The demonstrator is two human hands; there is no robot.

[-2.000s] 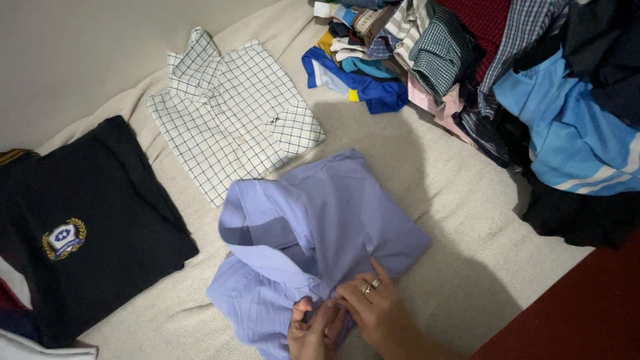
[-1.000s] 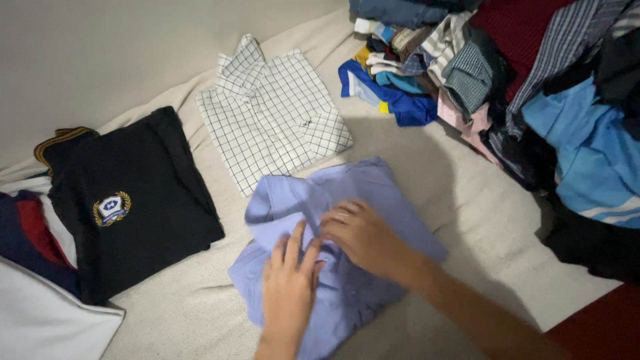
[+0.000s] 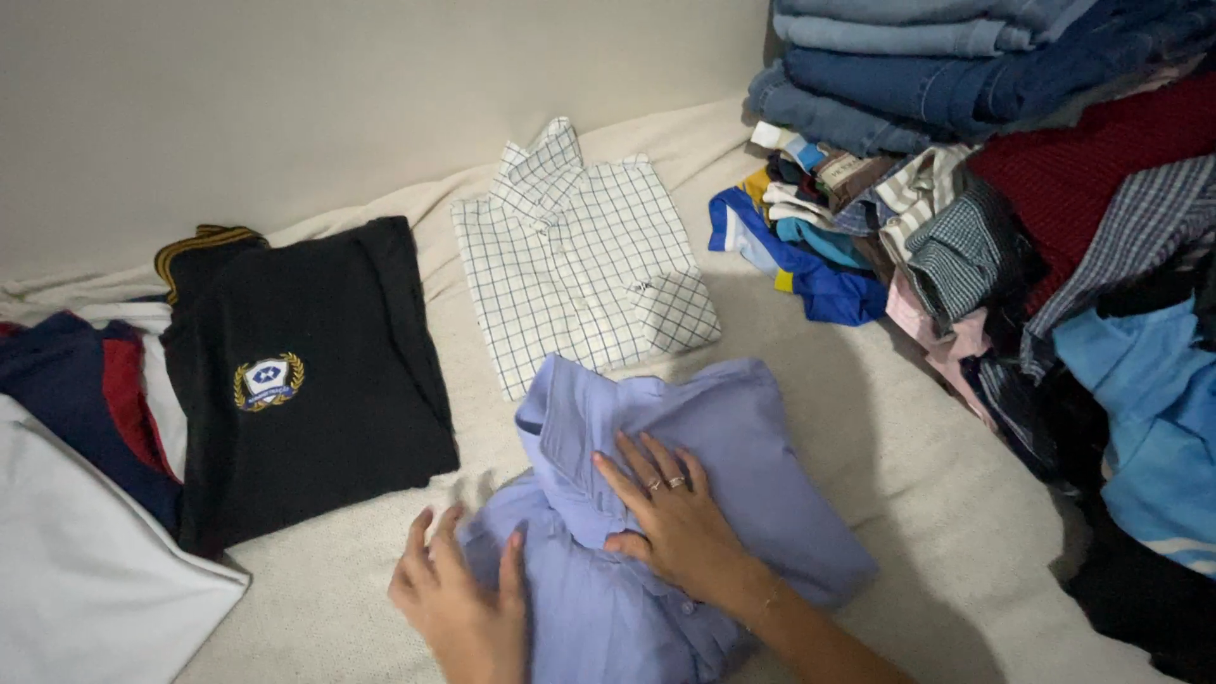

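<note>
A lavender collared shirt (image 3: 750, 475) lies folded on the cream cover at the bottom middle, its collar standing up toward the left. My right hand (image 3: 679, 518), with rings on it, rests with spread fingers on the shirt beside the collar and grips nothing. At the shirt's left edge is my left hand (image 3: 465, 589), fingers apart and empty. Just beyond the lavender shirt lies a folded white checked shirt (image 3: 579, 275). A folded black polo shirt (image 3: 351, 351) with an embroidered crest is further left.
White (image 3: 85, 560) and navy-red garments (image 3: 57, 380) lie at the left edge. On the right are a pile of mixed clothes (image 3: 959, 256), a light-blue garment (image 3: 1149, 418) and stacked folded jeans (image 3: 912, 85). A pale wall (image 3: 332, 95) rises behind the cream cover (image 3: 323, 589).
My hands were together at the shirt's front, then near its collar; now they are apart, the left at the shirt's left edge. The view has shifted, showing the stacked jeans more fully.
</note>
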